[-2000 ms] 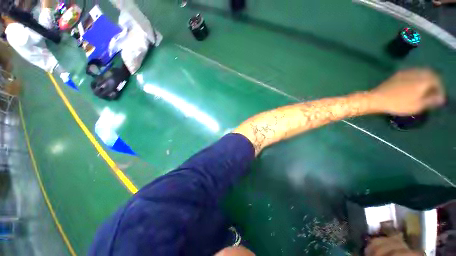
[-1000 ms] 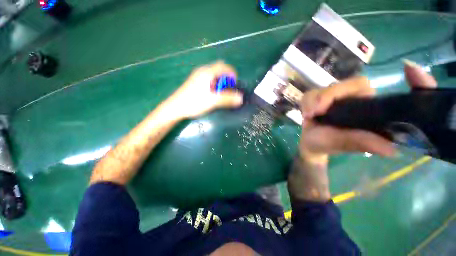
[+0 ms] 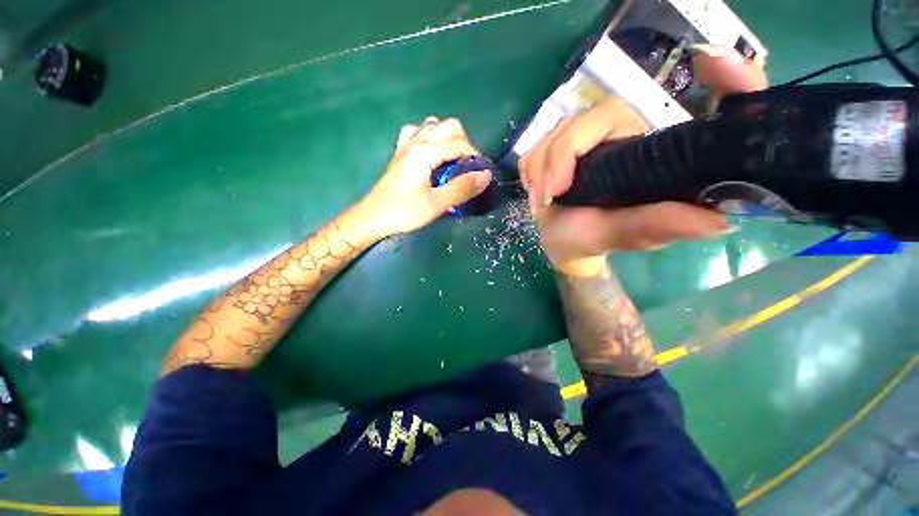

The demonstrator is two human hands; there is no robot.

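Observation:
My left hand (image 3: 423, 181) holds a small round black unit (image 3: 480, 187) with a blue glow on its left side, low over the green belt. My right hand (image 3: 605, 191) grips a thick black electric screwdriver (image 3: 766, 151) with a silver label, lying nearly level and pointing left. Its tip end is at the right side of the unit; whether it touches a screw cannot be told. A loose pile of tiny silver screws (image 3: 509, 242) lies on the belt just below the unit and tip. The white screw feeder (image 3: 640, 86) stands behind my right hand, partly hidden by it.
Another black unit (image 3: 71, 75) stands on the belt at the far left. Black cords (image 3: 846, 69) run at the upper right. A dark object (image 3: 8, 408) is cut off at the left edge. The green floor with yellow lines (image 3: 806, 307) shows at the lower right.
The left arm first reached out to a unit on the belt. It is now drawn in with a glowing unit held, and the screwdriver tip has come closer to that unit.

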